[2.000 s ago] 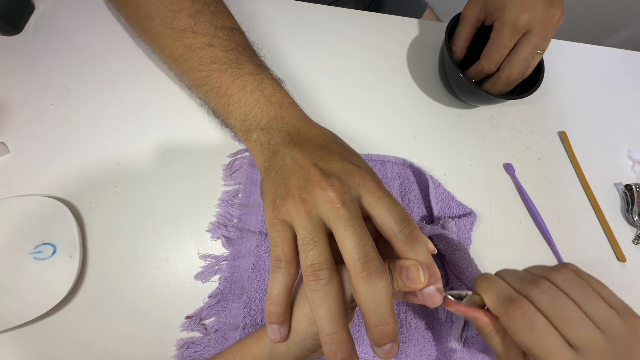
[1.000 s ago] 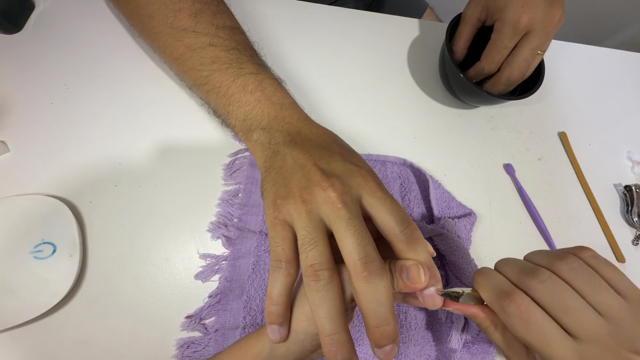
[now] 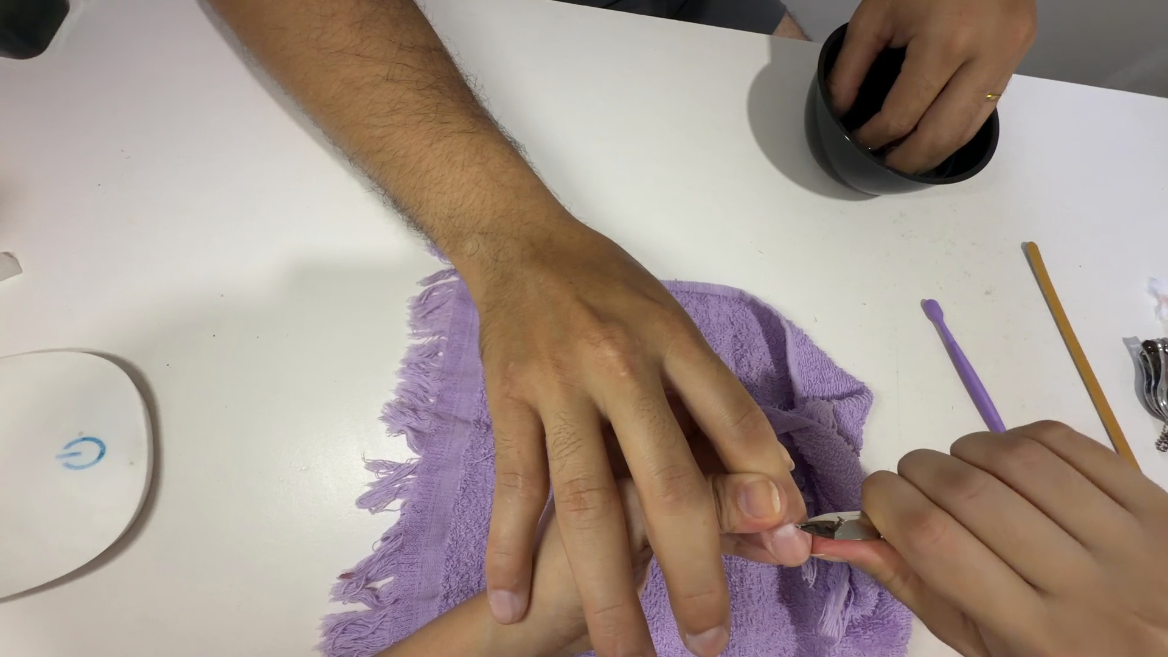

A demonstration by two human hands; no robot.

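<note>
My right hand (image 3: pixel 1022 538) grips metal cuticle nippers (image 3: pixel 841 526), their jaws against a fingertip of the other person's hand (image 3: pixel 584 347). That hand lies palm down with its fingers spread. Beneath it is my left hand (image 3: pixel 570 575), mostly hidden, its thumb resting on the held finger close to the nippers. A purple fringed towel (image 3: pixel 438 529) lies under both of these hands. The person's second hand (image 3: pixel 949 64), which wears a ring, dips its fingers into a black bowl (image 3: pixel 839 151) at the top right.
A purple plastic cuticle pusher (image 3: pixel 965 365) and a thin wooden stick (image 3: pixel 1077 351) lie on the white table (image 3: pixel 228 255) at the right. Shiny metal objects (image 3: pixel 1154 379) sit at the right edge. A white device with a blue power symbol (image 3: pixel 82 511) stands at the left.
My right hand with the nippers has shifted and turned slightly against the fingertip since two seconds ago. The other person's hands and the bowl look unmoved.
</note>
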